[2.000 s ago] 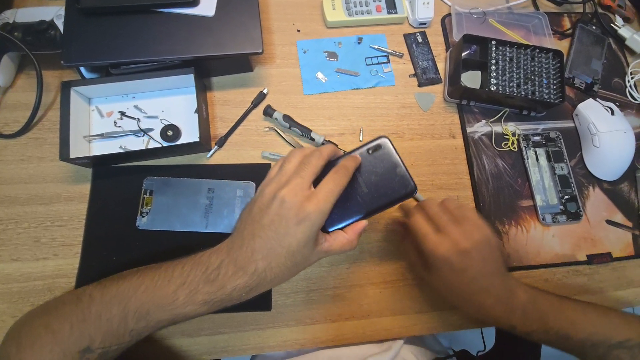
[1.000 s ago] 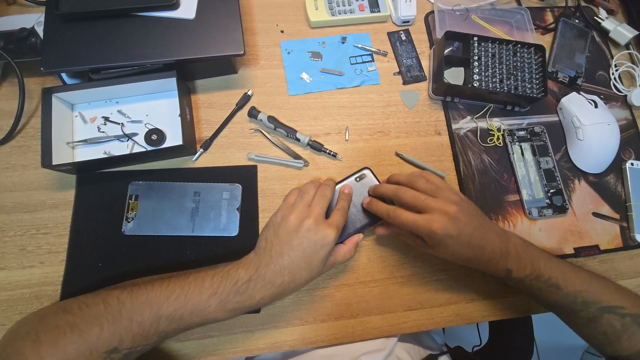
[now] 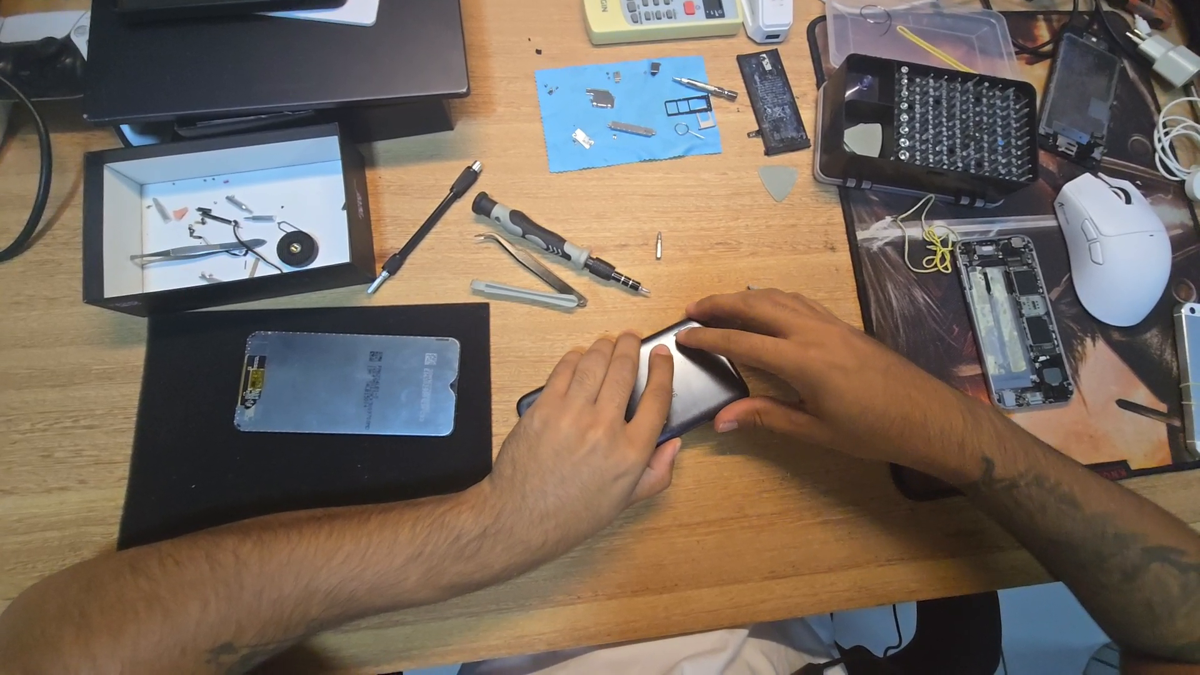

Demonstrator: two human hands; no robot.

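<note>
A dark smartphone (image 3: 705, 380) lies back up on the wooden table, partly hidden by both hands. My left hand (image 3: 600, 412) lies across its back and holds it at the near side. Fingers of my right hand (image 3: 797, 366) rest on the camera end, with the thumb at its right edge. Beyond the phone are a grey and black precision screwdriver (image 3: 558, 242), bent-tip tweezers (image 3: 530, 267), a flat plastic-like strip (image 3: 523, 293) and a small screwdriver bit (image 3: 658, 246). Left of the hands, a phone display panel (image 3: 347, 383) lies on a black mat (image 3: 309, 478).
An open box (image 3: 323, 272) of small parts stands at left. Small parts lie on a blue cloth (image 3: 562, 84), near a phone battery (image 3: 773, 101) and a guitar-pick-shaped opener (image 3: 778, 183). At right are a bit case (image 3: 966, 122), a disassembled phone (image 3: 1012, 319) and a white mouse (image 3: 1116, 248).
The phone, held raised in my left hand two seconds ago, is now down on the table. My right hand has moved onto it. The slim tool near my right hand a second ago is now mostly hidden.
</note>
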